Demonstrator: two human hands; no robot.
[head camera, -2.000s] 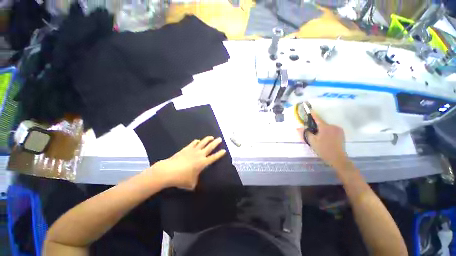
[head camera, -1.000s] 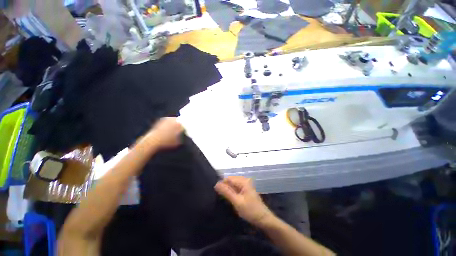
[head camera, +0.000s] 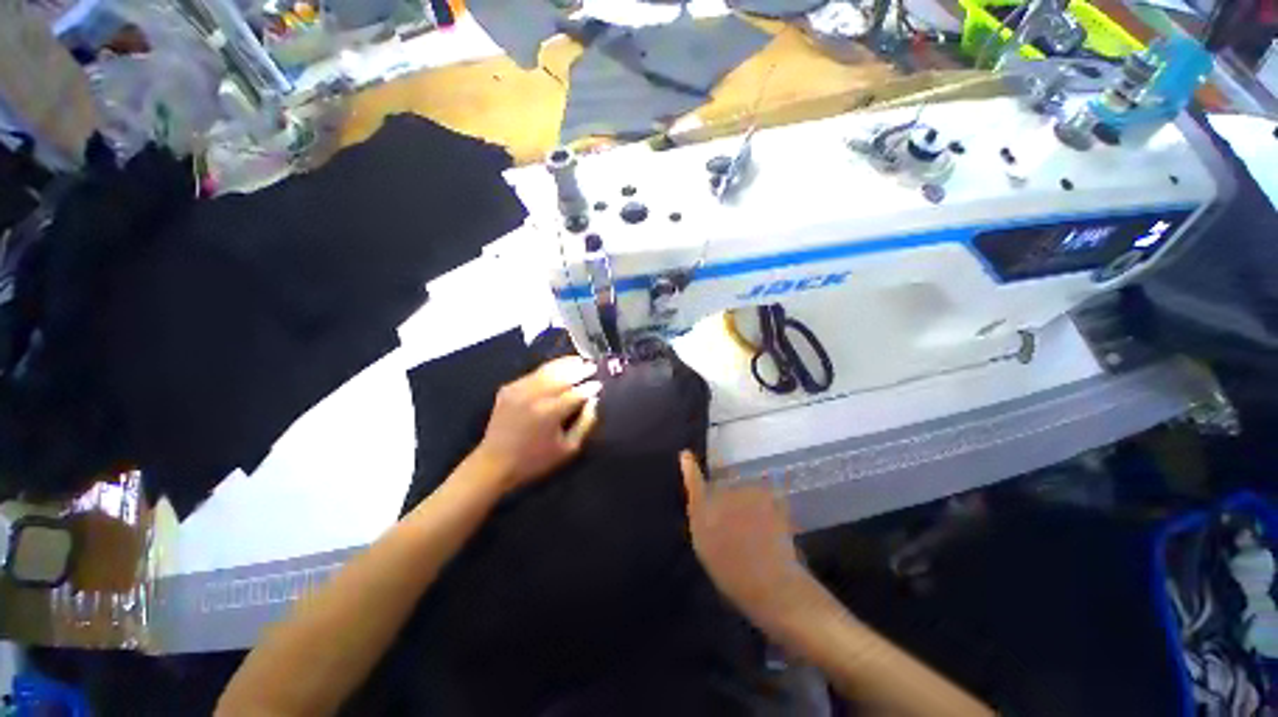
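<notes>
A black fabric panel lies under the left end of the white sewing machine head and hangs over the table's front edge. My left hand presses on the fabric with bent fingers, its fingertips close to the presser foot. My right hand is at the fabric's right edge, one finger extended onto it; it is slightly blurred, and whether it grips cannot be told. The needle tip is too small to make out. Black-handled shears lie on the machine bed, beside a yellow ring.
A wide black stack of cut panels lies left of the needle. Taped brown cardboard with a small square object is at the left table corner. Grey fabric pieces lie behind the machine. A blue bin stands at right.
The panel has moved from the table front to under the machine head. Both hands have moved with it. The shears, first in my right hand, lie on the bed. The view has shifted.
</notes>
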